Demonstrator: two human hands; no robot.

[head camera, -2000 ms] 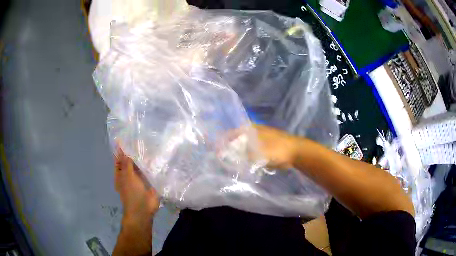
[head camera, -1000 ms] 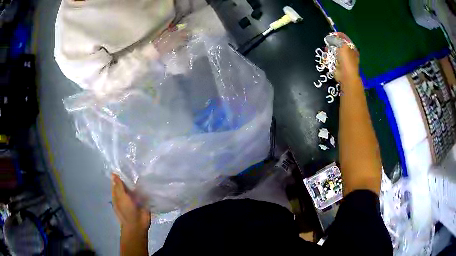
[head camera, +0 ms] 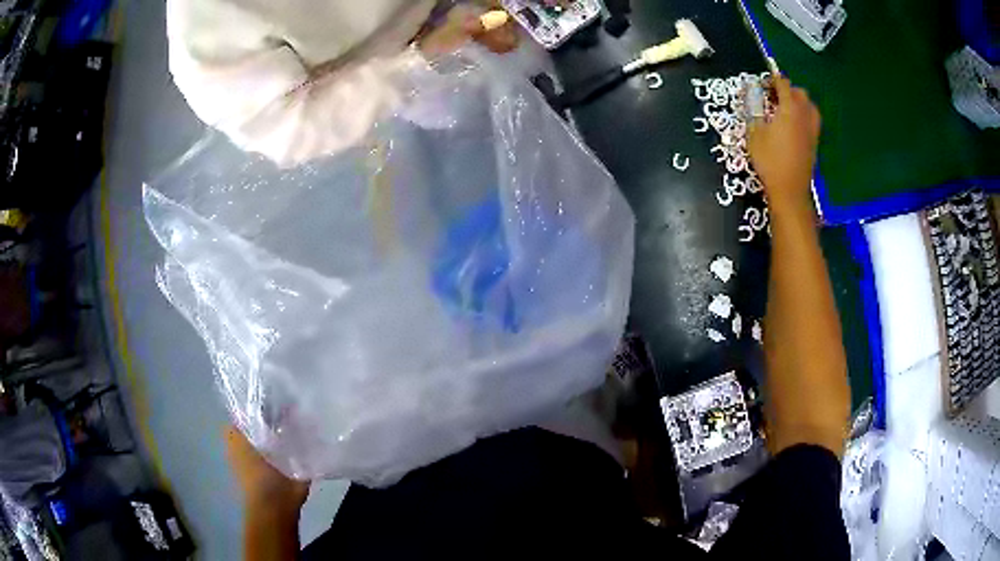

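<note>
A large clear bag point(head camera: 362, 318) hangs over my lap, with something blue showing through it. My left hand point(head camera: 263, 477) holds its lower left edge; the fingers are partly behind the plastic. My right hand point(head camera: 784, 132) is over the pile of white U-shaped pieces point(head camera: 726, 137) on the dark bench, with a small pale piece at its fingertips. Whether it grips that piece is not clear. An open white housing point(head camera: 711, 421) with a board inside lies near my right forearm.
A neighbouring worker's pale sleeve point(head camera: 296, 66) and hand are at the upper left, by another housing point(head camera: 554, 13). A pale yellow-handled tool point(head camera: 663, 49), small white blocks point(head camera: 720, 305), a blue-edged green mat point(head camera: 888, 132) and a parts tray point(head camera: 967, 285) also show.
My right hand came out of the large bag to the U-shaped pieces; more of them now lie spread on the bench under it. My left hand still holds the bag.
</note>
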